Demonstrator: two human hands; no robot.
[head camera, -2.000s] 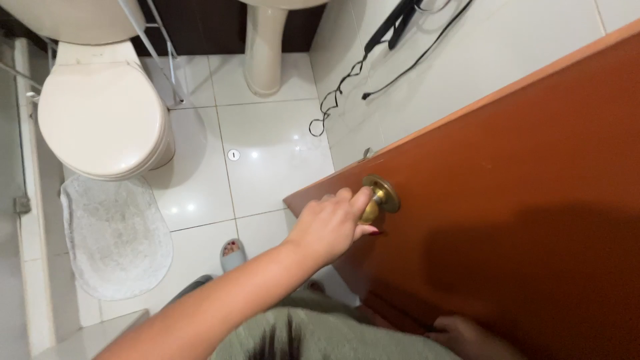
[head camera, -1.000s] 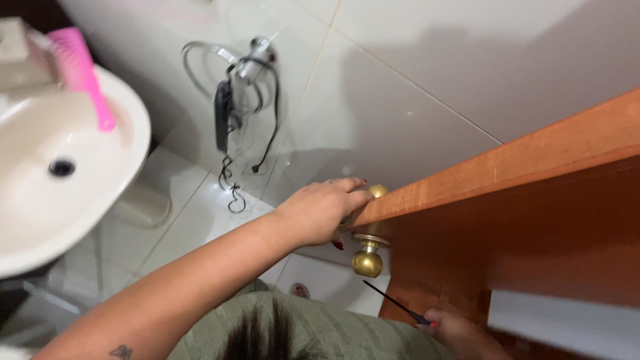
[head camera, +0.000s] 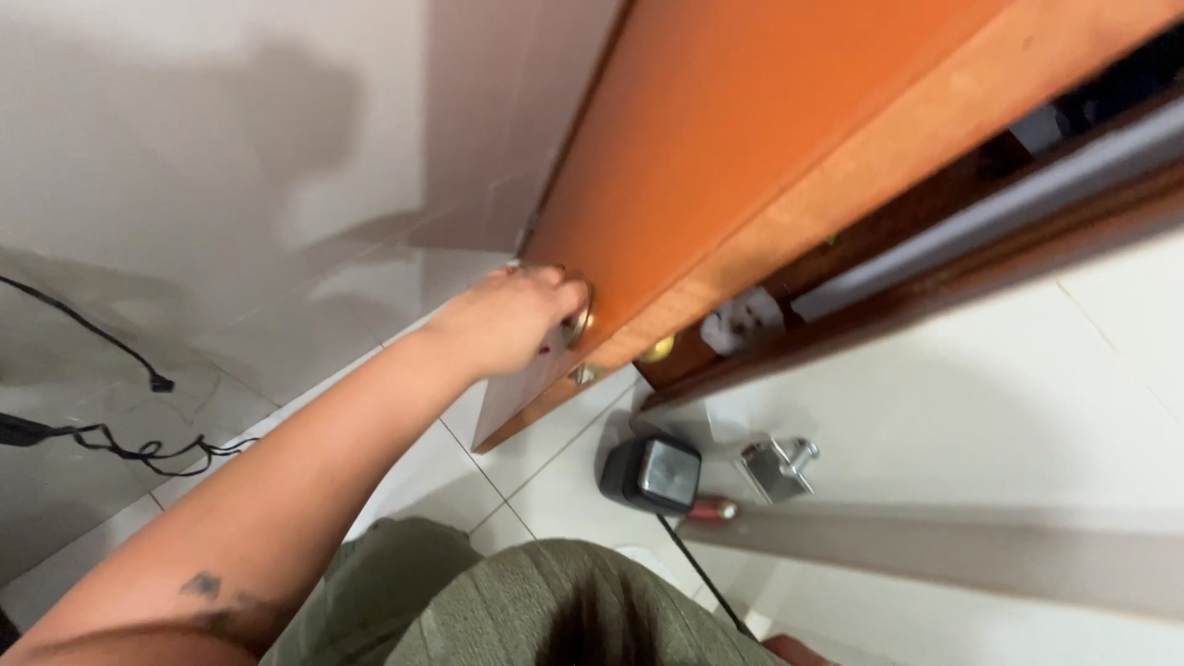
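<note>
My left hand (head camera: 504, 314) is closed around the brass knob (head camera: 579, 324) on the inner face of the orange-brown wooden door (head camera: 684, 166). The latch plate (head camera: 585, 374) shows on the door's edge, and the other brass knob (head camera: 658, 349) sticks out on the far side. At the bottom edge of the view, only a small part of my right hand (head camera: 797, 650) shows; its fingers are out of sight. A thin dark shaft (head camera: 708, 575) runs from near it up toward the bin.
On the tiled floor stands a black bin (head camera: 650, 474) beside a red container (head camera: 714, 509). A chrome paper holder (head camera: 779, 467) is on the right wall. Black cords (head camera: 148, 450) hang at the left. Past the dark wooden frame (head camera: 888, 305), a white furry animal (head camera: 743, 322) is partly visible.
The view has swung far to the right, away from the sink. My left hand has gone from the door's edge to the inner knob. The door now stands near its frame.
</note>
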